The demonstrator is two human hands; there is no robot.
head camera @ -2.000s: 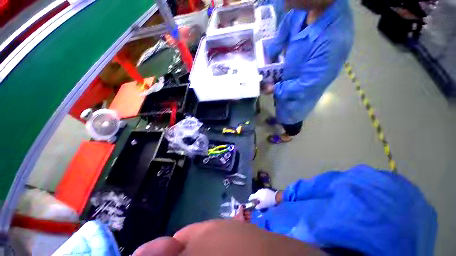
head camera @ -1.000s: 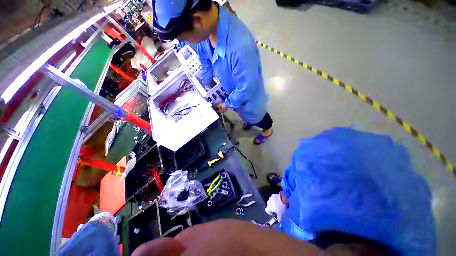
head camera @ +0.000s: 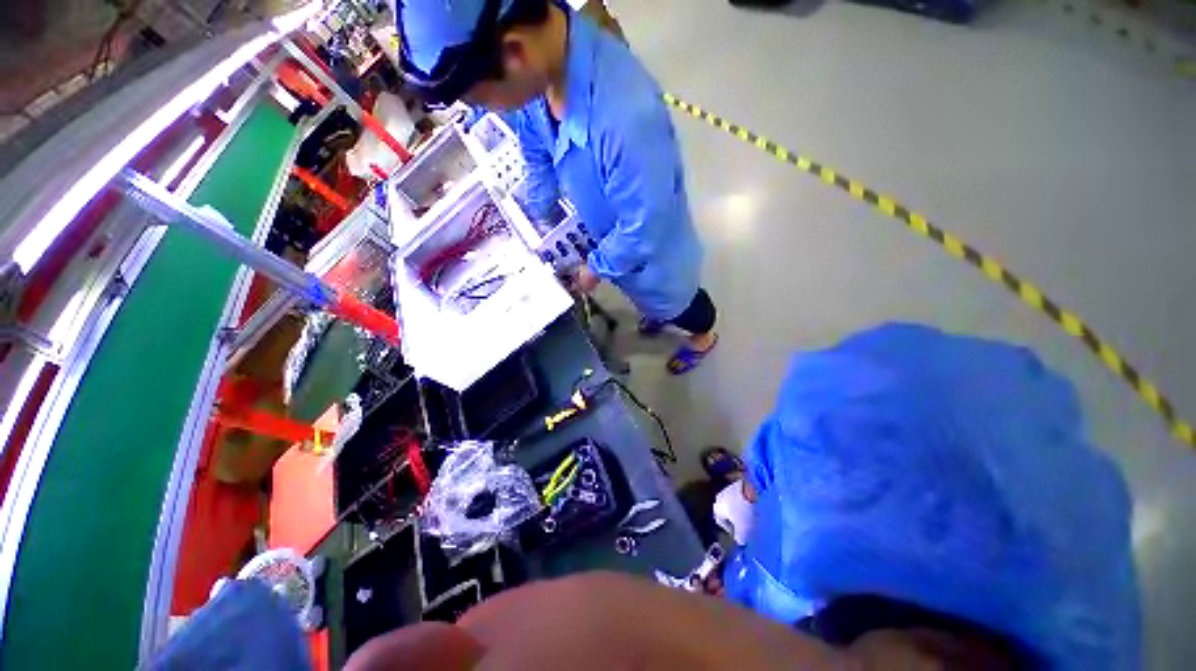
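My right hand (head camera: 733,513), in a white glove, shows small and partly hidden at the end of a blue sleeve by the bench's near edge. A silvery metal tool (head camera: 693,575) lies just below it; its contact with the hand is unclear. My left hand is not in view. Another silver hand tool (head camera: 641,517) lies on the dark green bench (head camera: 651,473). Yellow-green handled pliers (head camera: 563,477) and metal rings lie in a small black tray. A crumpled clear bag (head camera: 478,499) lies beside it.
White enclosures (head camera: 480,281) with wires inside stand farther along the bench, a person in blue (head camera: 634,180) beside them. Black bins (head camera: 382,575) and a white fan (head camera: 279,578) are at left. A yellow-and-black tool (head camera: 568,413) lies near the edge.
The view has swung, showing more of the line and the other person. My gloved hand is less visible than two seconds ago, more covered by the sleeve.
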